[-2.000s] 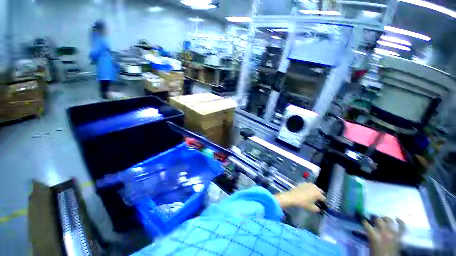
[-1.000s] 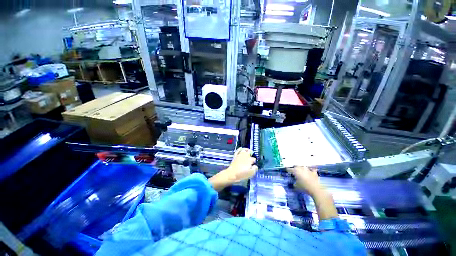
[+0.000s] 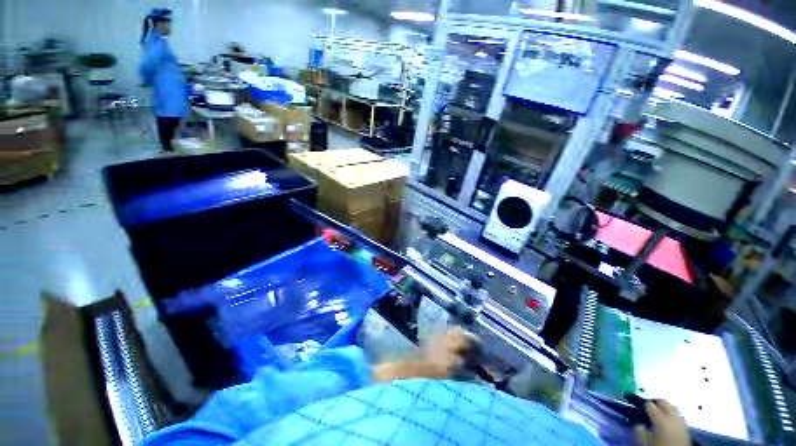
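The narrow guide rail (image 3: 515,335) runs slanting from beside the blue bin to the sloped white plate (image 3: 685,370) with a green strip (image 3: 618,353) at its left. My left hand (image 3: 449,351) is blurred, in front of the rail, near a dark part; whether it grips anything cannot be told. My right hand (image 3: 665,424) is cut off by the bottom edge, at the plate's front edge, with its fingers by a dark piece; its grip is unclear. The blue bin (image 3: 349,335) holds loose clear packing tubes (image 3: 288,300).
Black crates (image 3: 209,266) stand left of the bin, and a long open carton (image 3: 65,370) with filled tubes lies at far left. Closed cartons (image 3: 358,187), a control box (image 3: 489,274), a white fan (image 3: 515,216) and a bowl feeder (image 3: 711,165) stand behind. A person (image 3: 164,78) stands far back.
The view swung right, then back left. My left hand has moved from the plate's left edge leftward to in front of the rail. My right hand stays by the plate's front edge.
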